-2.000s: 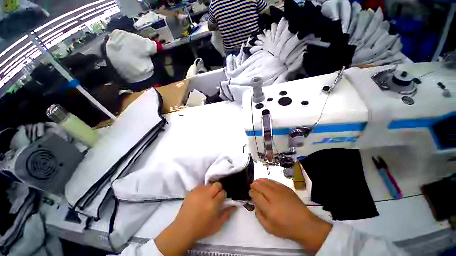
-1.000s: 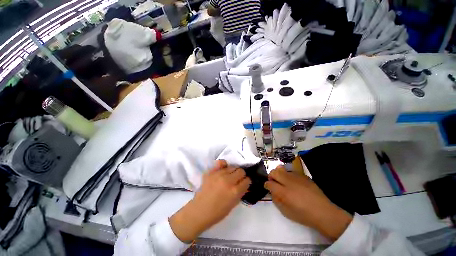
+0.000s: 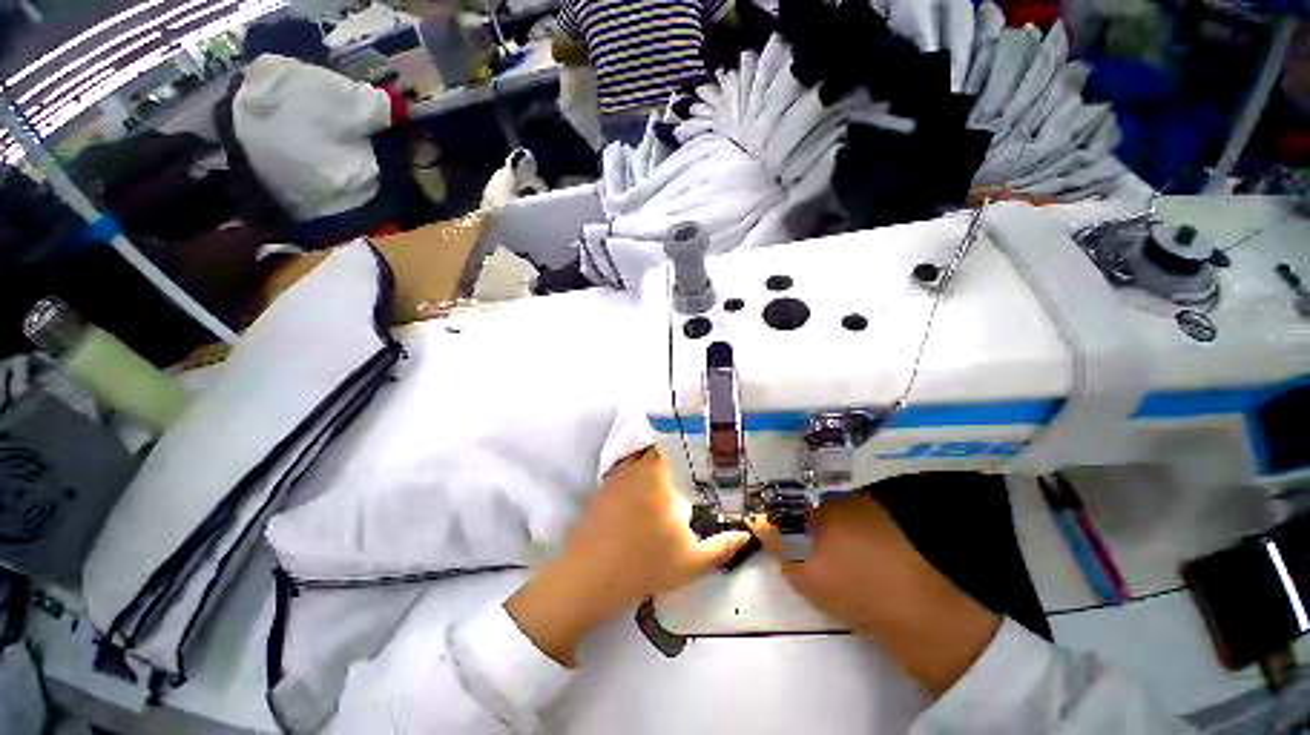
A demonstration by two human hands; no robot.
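Note:
A white garment panel with a thin black edge lies left of the sewing machine needle. A small black fabric piece shows just in front of the presser foot. My left hand lies at the left of the foot, its fingertips on the fabric. My right hand is at the right of the foot, its fingertips beside the black piece and partly hidden behind the machine's metal parts. A stack of black pieces lies right of my right hand and is partly covered by it.
The white machine head spans the right side. Stacked panels lie at the left, beside a grey fan box. Pens and a smartphone lie at the right. Fanned bundles and people working are behind.
Both hands have moved inward with the black piece, up to the presser foot. Less of the black piece shows between them. The view has shifted, so the background sits further left.

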